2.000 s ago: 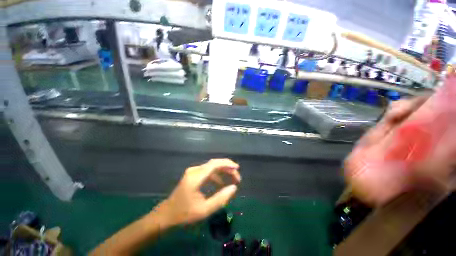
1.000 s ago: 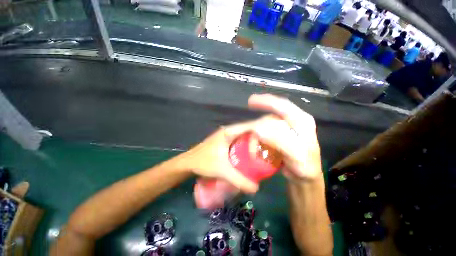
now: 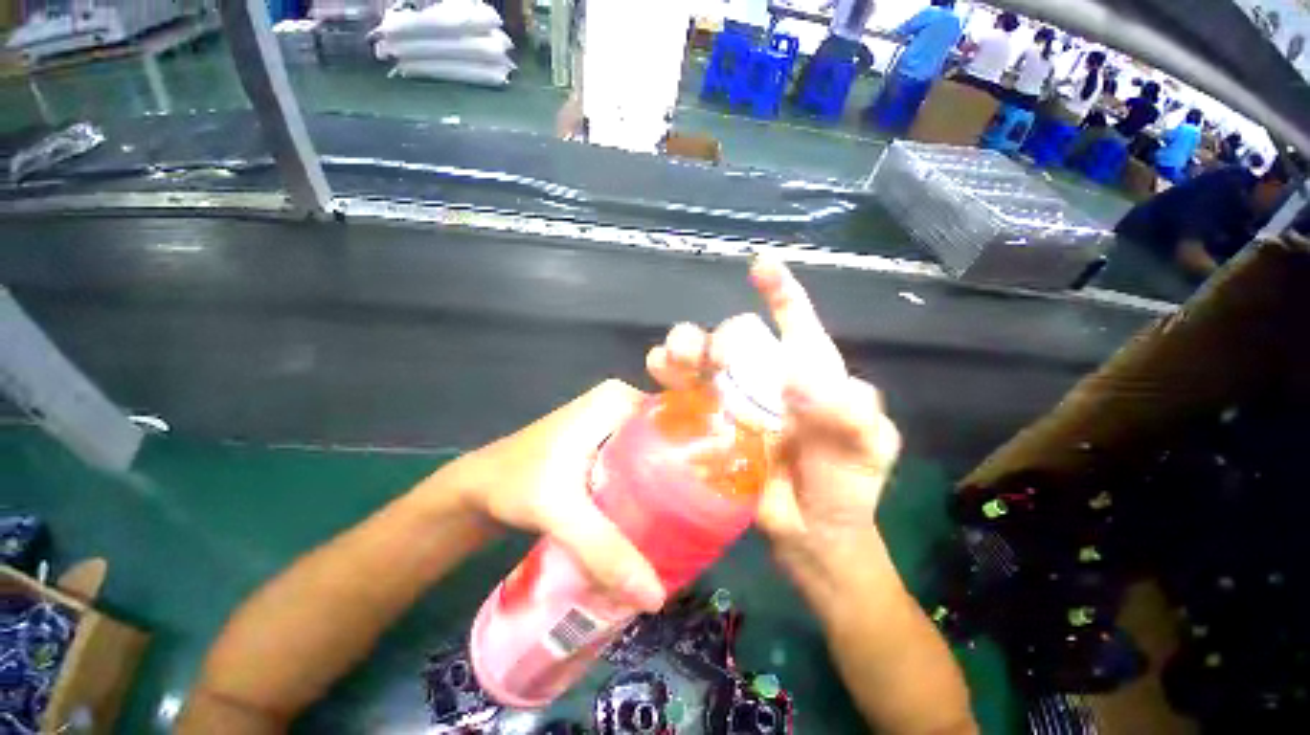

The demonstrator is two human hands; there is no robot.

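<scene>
A drink bottle [image 3: 668, 510] with a red-pink label and orange contents is held tilted in front of me, its neck up and to the right. My left hand [image 3: 575, 495] is wrapped around its label, thumb across the front. My right hand [image 3: 805, 424] is at the neck, its fingers on the cap end and the index finger raised. The cap is mostly hidden by the fingers. Several black housings [image 3: 632, 704] with green-ended cylinders lie on the green surface below the bottle, partly covered by it.
A large cardboard carton [image 3: 1099, 395] with black housings is at the right. A small open box [image 3: 108, 668] of blue-white wired parts is at the lower left. A dark belt [image 3: 431, 309] runs across behind. A wrapped grey stack [image 3: 984, 208], a leaning person [image 3: 1214, 223] and more people are beyond.
The bottle came in from the right and is now in both hands. Since one second ago it shows more of its side, and my right hand is at its neck with the index finger raised.
</scene>
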